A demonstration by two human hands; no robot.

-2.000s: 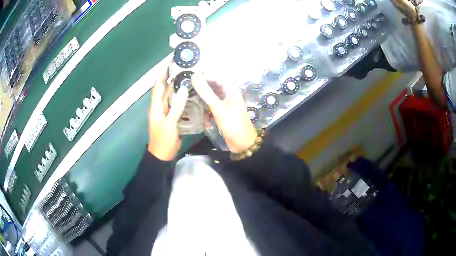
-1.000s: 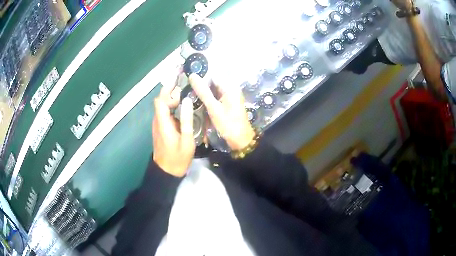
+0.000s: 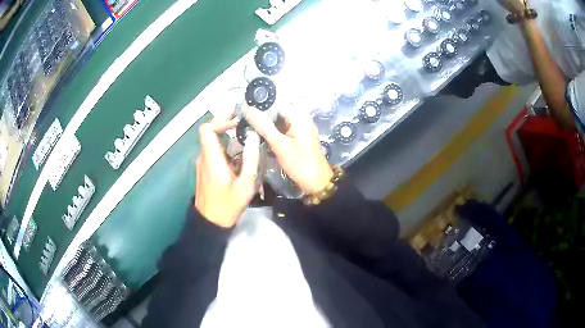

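Observation:
A four-place fixture (image 3: 235, 148) lies between my hands, pointing away from me. Two black rings with silver centres sit in its far part, one round component (image 3: 261, 94) just beyond my fingertips. A third black ring is mostly hidden under my fingers. My left hand (image 3: 224, 168) grips the fixture's near part from the left. My right hand (image 3: 292, 146), with a beaded bracelet, has its fingertips on the third ring. A clear blister tray (image 3: 359, 131) with rows of round components lies to the right, partly washed out by glare.
Notched fixture halves (image 3: 133, 133) stand on the green conveyor (image 3: 163, 70) at left, along pale guide rails (image 3: 138, 148). Stacked trays (image 3: 95, 282) sit at the lower left. Another person's arm (image 3: 545, 73) shows at the upper right, near a red bin (image 3: 545, 154).
The fixture has shifted slightly right and tilted, with both hands still at it. The notched fixture halves on the conveyor have moved up and right in view.

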